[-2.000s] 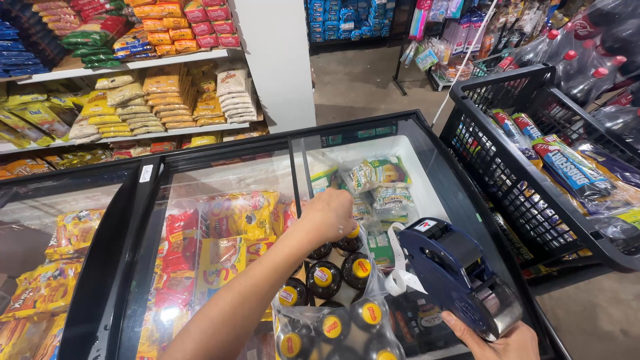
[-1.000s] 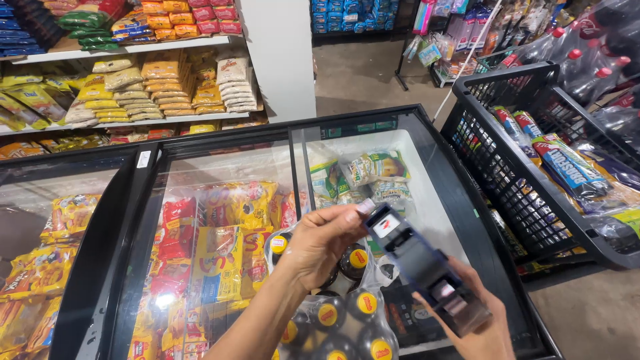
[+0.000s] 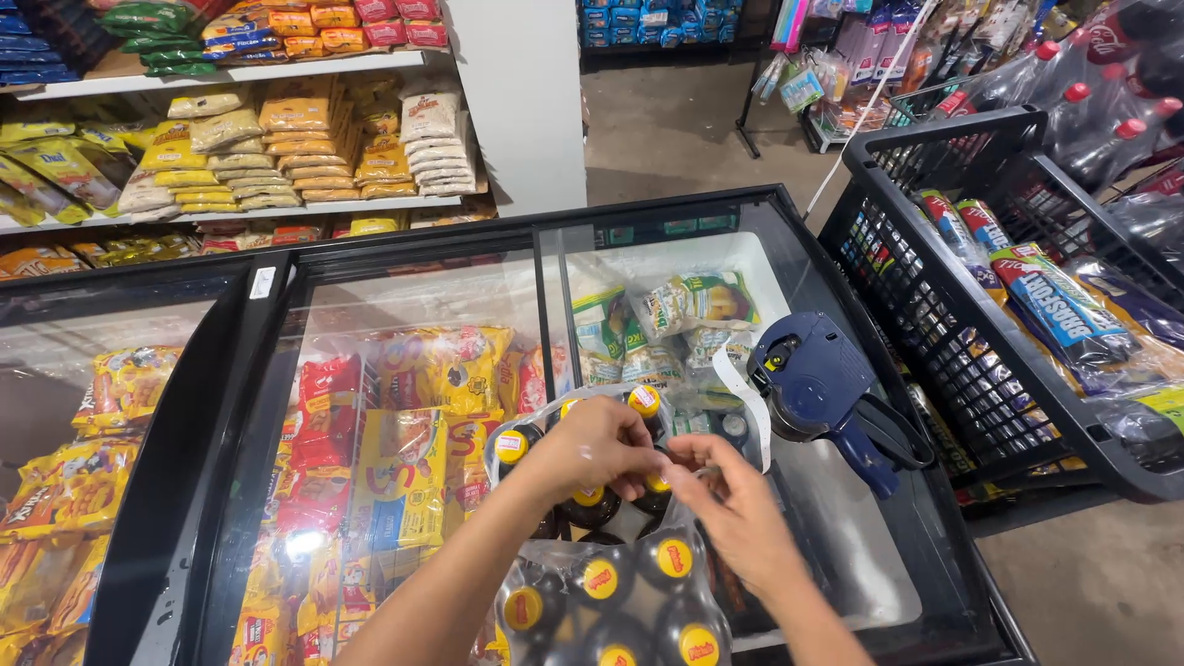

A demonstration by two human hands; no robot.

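Note:
Dark bottles with yellow caps [image 3: 600, 579] stand in clear plastic wrap on the glass lid of a chest freezer. White labels lie on several of the rear caps. My left hand [image 3: 597, 449] reaches over these rear bottles, its fingertips close together at a yellow cap. My right hand [image 3: 731, 499] meets it there from the right, thumb and forefinger at the same cap. Whether either hand pinches a label is hidden by the fingers. A dark blue price labeling gun [image 3: 814, 375] lies on the glass to the right, a white paper strip [image 3: 746, 398] curling from it.
Frozen food bags [image 3: 407, 472] show through the glass. To the right, a black plastic basket [image 3: 971, 324] holds packaged goods, with wrapped cola bottles [image 3: 1101, 139] behind it. Shelves [image 3: 277, 69] of bagged food stand at the back left, beside a white pillar [image 3: 523, 102].
The labeling gun, in my right hand one second ago, now lies on the glass. My right hand has moved left to the bottle caps, and my left hand has come down to them.

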